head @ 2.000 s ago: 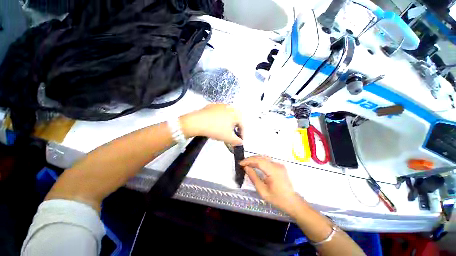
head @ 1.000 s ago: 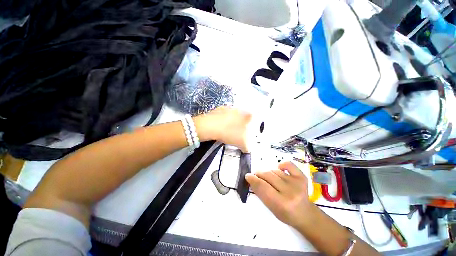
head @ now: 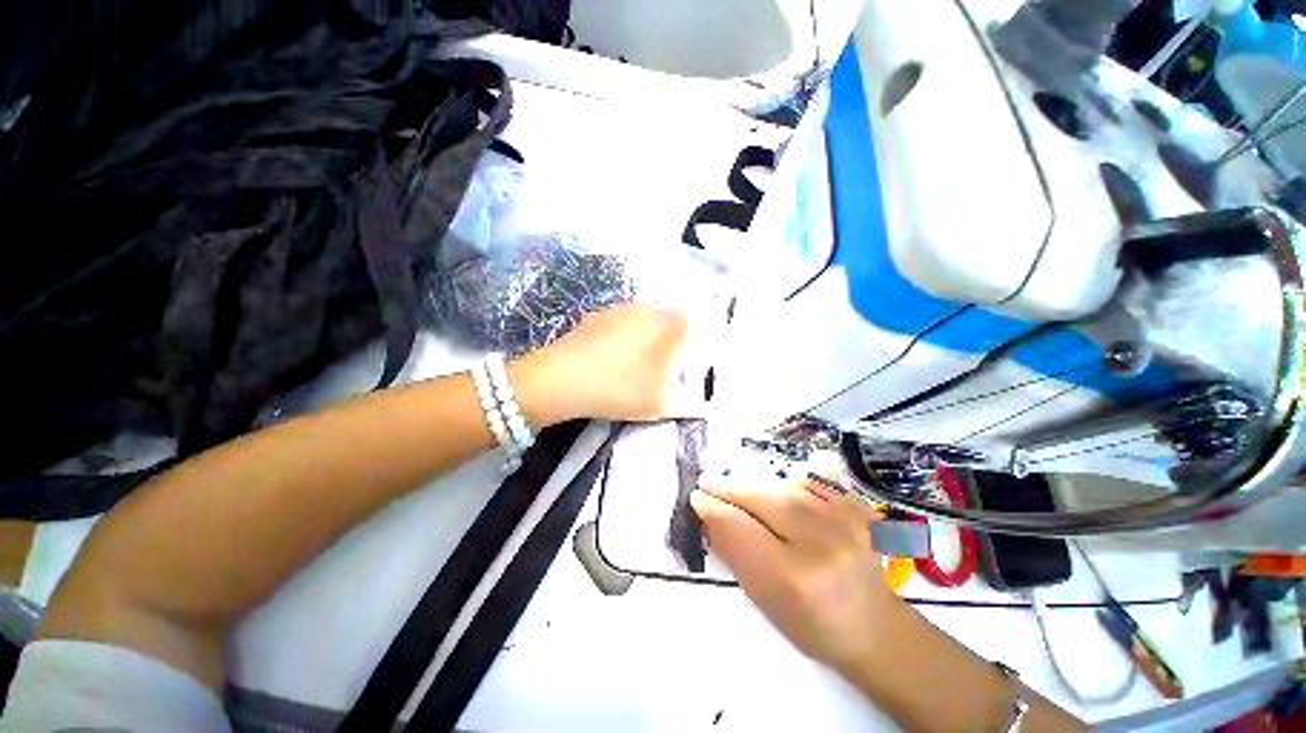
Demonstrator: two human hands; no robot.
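A black strap [head: 487, 573] runs in two lengths from under my left hand down over the table's front edge. Its short end [head: 688, 501] lies between my hands, beside the needle area. My left hand [head: 609, 365] is closed on the strap, fingertips hidden by glare and the machine. My right hand [head: 781, 551] presses its fingers on the short end. The white sewing machine head [head: 988, 172] with a blue stripe hangs over the work; the needle is not clearly visible.
A big black strap heap [head: 215, 229] lies at left. A plastic bag of small metal pieces [head: 537, 294] is behind my left hand. Red-handled scissors [head: 948, 551], a smartphone [head: 1020, 533] and a slim orange-green tool [head: 1142, 652] lie at right.
The view has moved closer to the machine head, which now fills the upper right. Both hands have moved with the strap from the front of the table to beside the needle area.
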